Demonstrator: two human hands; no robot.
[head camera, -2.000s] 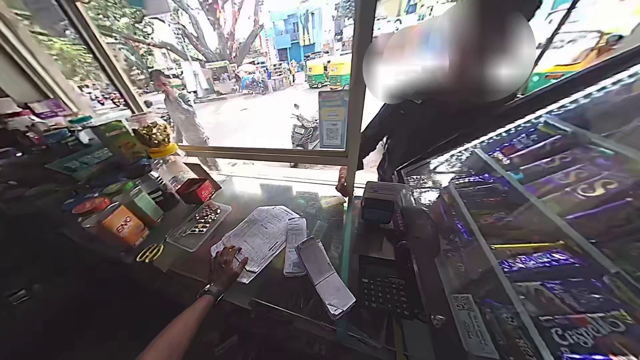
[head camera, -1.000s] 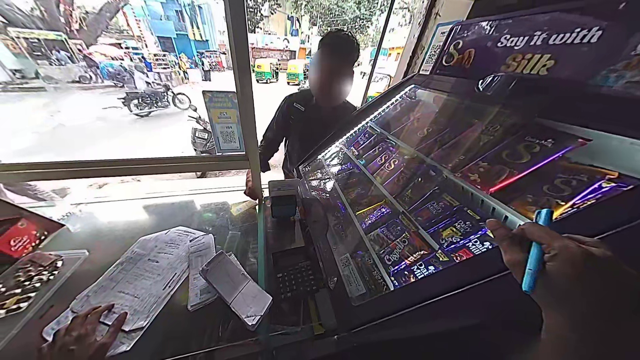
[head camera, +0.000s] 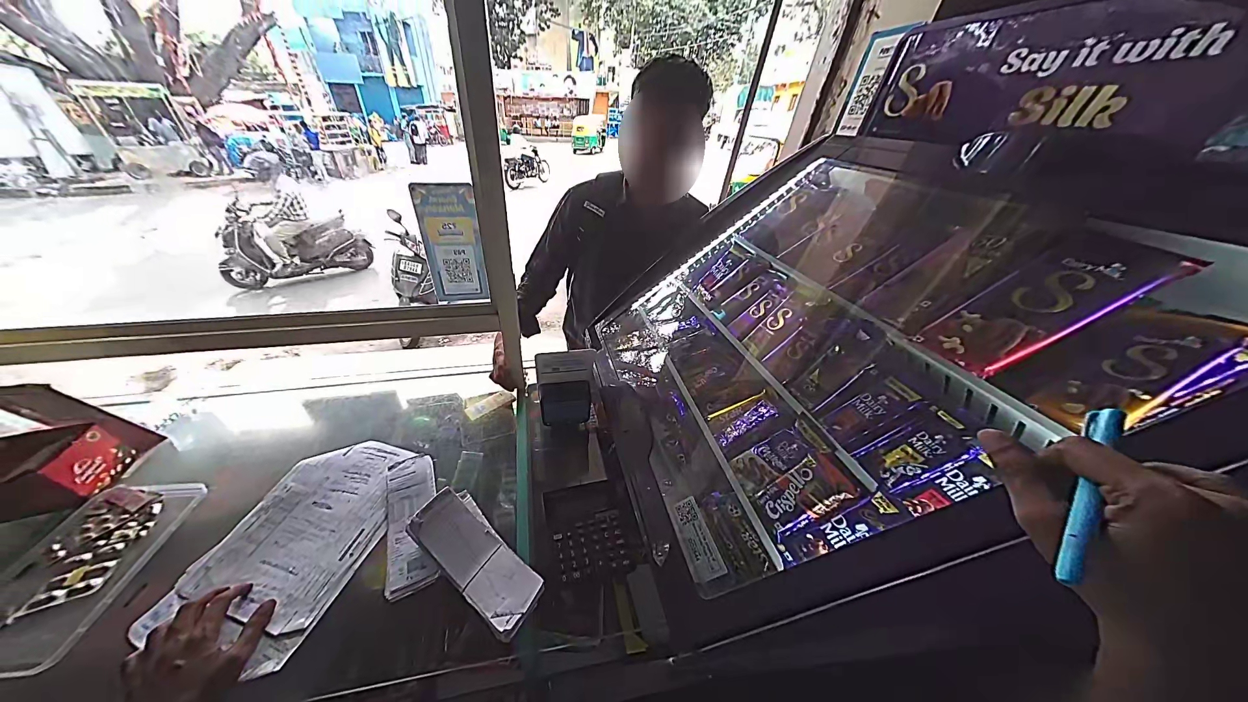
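Note:
My left hand (head camera: 200, 639) lies with spread fingers on the lower end of a stack of written paper sheets (head camera: 302, 526) on the glass counter. A narrow paper slip stack (head camera: 409, 526) and a folded paper pad (head camera: 480, 561) lie just right of the sheets. On the right, my right hand (head camera: 1121, 517) is raised by the front edge of the chocolate display case (head camera: 877, 585), holding a light blue pen (head camera: 1089, 497) between thumb and fingers. Wrapped chocolate bars (head camera: 795, 497) show under the case's glass.
A calculator (head camera: 590, 541) and a small card-reader-like device (head camera: 565, 400) stand between counter and case. A clear tray of wrapped sweets (head camera: 93, 556) and a red box (head camera: 88, 458) are at left. Beyond the window frame (head camera: 483, 195), a person (head camera: 624, 234) stands with one hand at the counter edge.
The view has swung right since the oldest frame. My right hand with the blue pen, not seen two seconds ago, is now in view. My left hand remains on the sheets.

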